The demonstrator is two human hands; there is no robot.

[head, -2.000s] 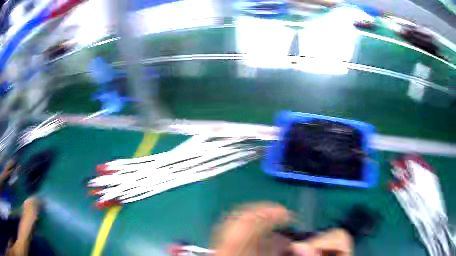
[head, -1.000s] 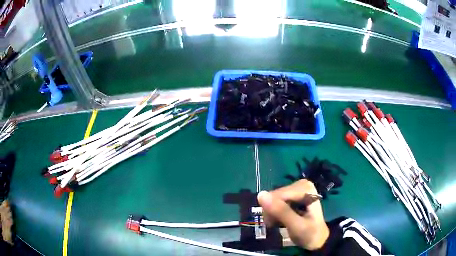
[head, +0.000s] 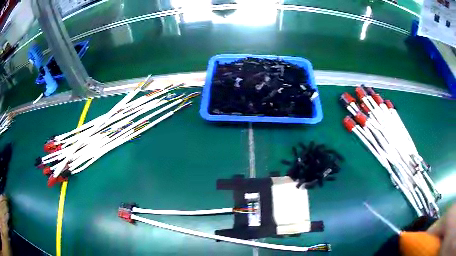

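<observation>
A two-legged white cable (head: 182, 212) lies in front of me, its red connector (head: 126, 213) at the left. The upper leg's coloured wires end on the metallic patch of the black fixture (head: 240, 187); the lower leg ends in a small black piece (head: 324, 247) at the right. A pale pad (head: 290, 207) adjoins the fixture. My right hand (head: 446, 234), cut off at the lower right edge, is around an orange-handled tool (head: 420, 243) with a thin pale shaft pointing up-left. My left hand is out of the picture.
A pile of small black parts (head: 314, 164) lies above the pad. A blue bin (head: 261, 119) of black parts stands ahead. White cable bundles lie left (head: 107, 131) and right (head: 387, 137). A metal post (head: 62, 47), small blue fan (head: 49, 80) and hanging sheet (head: 442, 25) stand farther off.
My right hand has left the fixture for the lower right, where it now has the orange-handled tool. The fixture and pad are uncovered, and the lower leg's end now shows.
</observation>
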